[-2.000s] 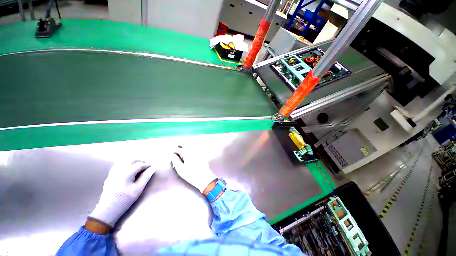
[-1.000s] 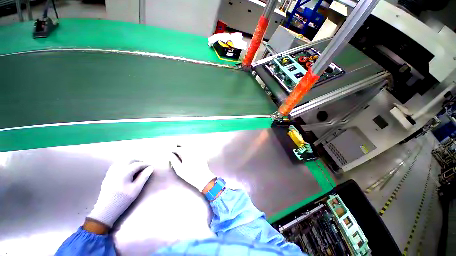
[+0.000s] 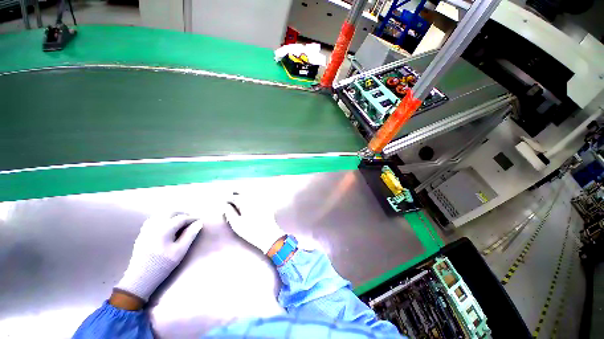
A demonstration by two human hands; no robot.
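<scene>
My left hand (image 3: 159, 255), in a white knit glove, rests on the shiny steel plate (image 3: 331, 232) with fingers loosely curled and nothing seen in it. My right hand (image 3: 253, 225), gloved, with a blue wrist band, rests on the plate just to the right, also holding nothing visible. The hands do not touch. A green circuit board (image 3: 391, 93) in a black carrier lies on the sloped outfeed conveyor (image 3: 457, 99) at the upper right. It carries a pale mint fixture and red-orange rings, and an orange-wrapped metal post partly hides it.
A dark green conveyor belt (image 3: 165, 119) runs behind the plate. A small black tray (image 3: 377, 179) with yellow and mint pieces sits at the plate's right corner. A black bin (image 3: 480, 265) at the lower right holds dark pallets and a mint fixture. Metal posts (image 3: 457, 49) rise beside the outfeed.
The circuit board in its carrier has moved down the outfeed conveyor, leftwards towards the belt. My hands have stayed in place.
</scene>
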